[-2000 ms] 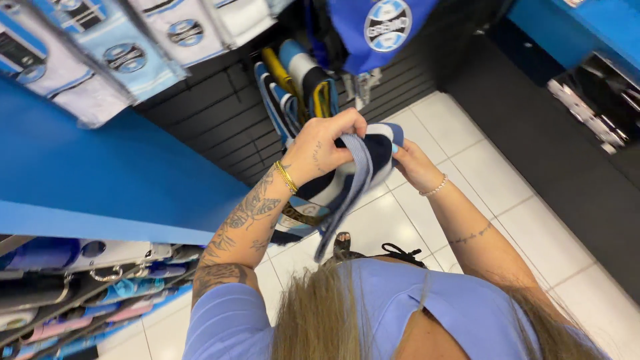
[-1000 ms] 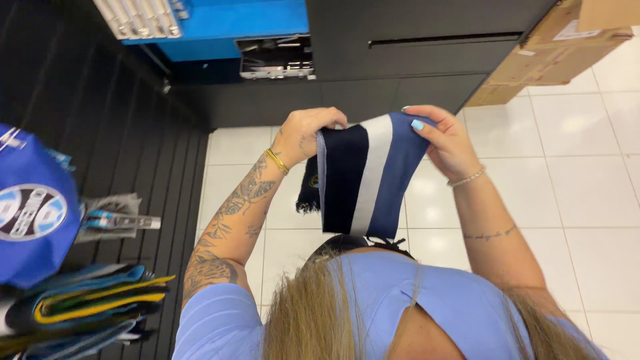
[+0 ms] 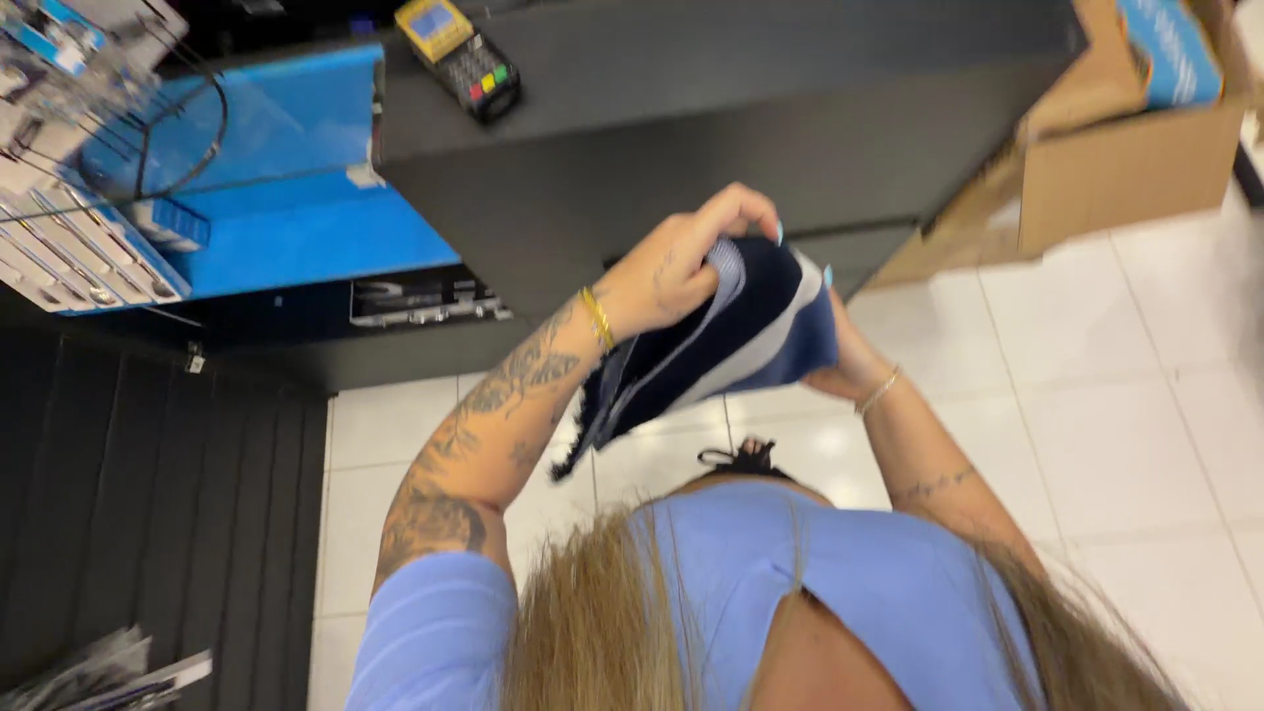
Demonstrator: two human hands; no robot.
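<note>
A folded knit scarf (image 3: 750, 316) in black, white and blue stripes, with dark fringe at its lower left end, is held up in front of my chest. My left hand (image 3: 696, 262) pinches its upper left edge, thumb and fingers around a pale ribbed fold. On the other side my right hand (image 3: 851, 341) grips the blue edge; most of its fingers are hidden behind the cloth. The scarf hangs tilted down toward the lower left, above the tiled floor.
Ahead stands a dark counter (image 3: 711, 89) with a card payment terminal (image 3: 464, 61) on top. A blue shelf (image 3: 316, 232) with packaged goods and a wire rack is at the left, beside a black slatted wall (image 3: 148, 494). Cardboard boxes (image 3: 1126, 168) stand at the right.
The view has swung from the hanging scarves and towels to the counter. The scarf, spread flat between both hands one second ago, is now tilted and more bunched.
</note>
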